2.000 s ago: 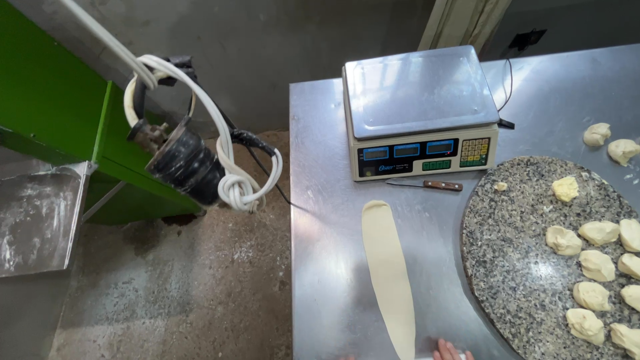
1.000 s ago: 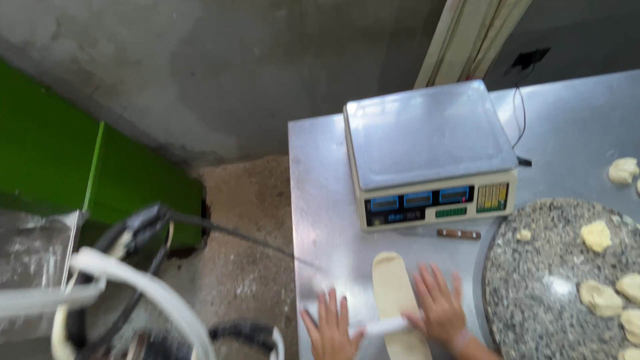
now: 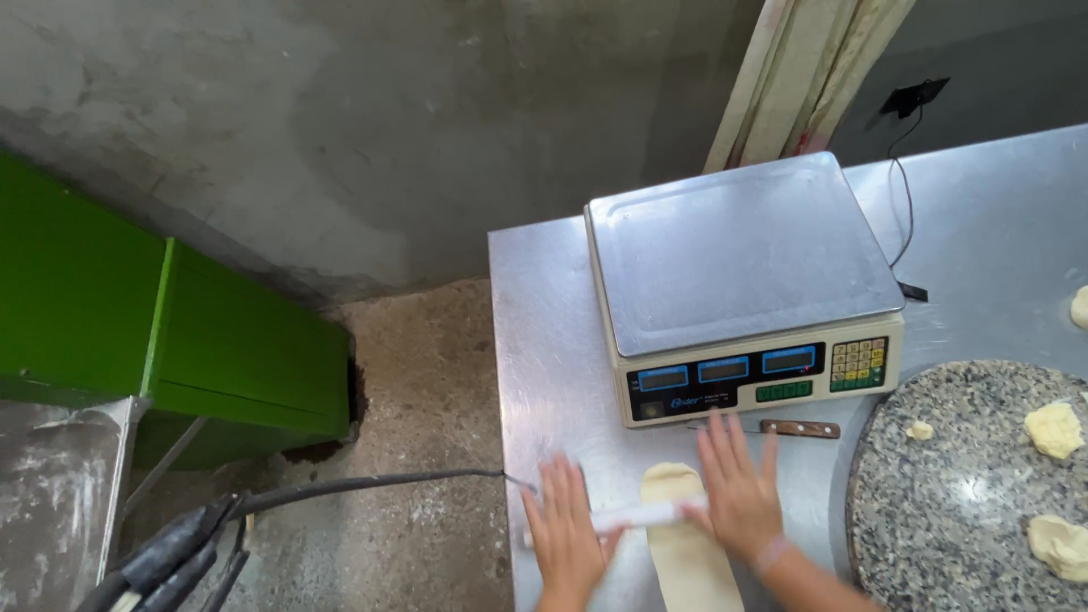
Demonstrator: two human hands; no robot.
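Note:
A long flat strip of dough (image 3: 693, 565) lies on the metal table. Across its upper part runs a thin white rolling pin (image 3: 650, 515). My left hand (image 3: 568, 531), slightly blurred, rests flat over the pin's left end, fingers extended. Over the right end lies my right hand (image 3: 741, 493), palm down and fingers spread, partly above the strip. Neither hand is closed round the pin. Just beyond my right hand is a small knife with a wooden handle (image 3: 801, 428); its blade is partly hidden by my fingers.
A digital scale (image 3: 748, 255) with a steel platform stands behind the dough. At right, a round granite slab (image 3: 935, 501) carries dough pieces (image 3: 1058, 546) and a yellowish lump (image 3: 1054, 430). Black and white cables (image 3: 365, 489) hang at lower left, near a green cabinet (image 3: 246, 348).
Both hands have come into fuller view; two seconds ago only fingers showed at the bottom edge. Since one second ago, hands and pin have moved up along the strip. The view has shifted.

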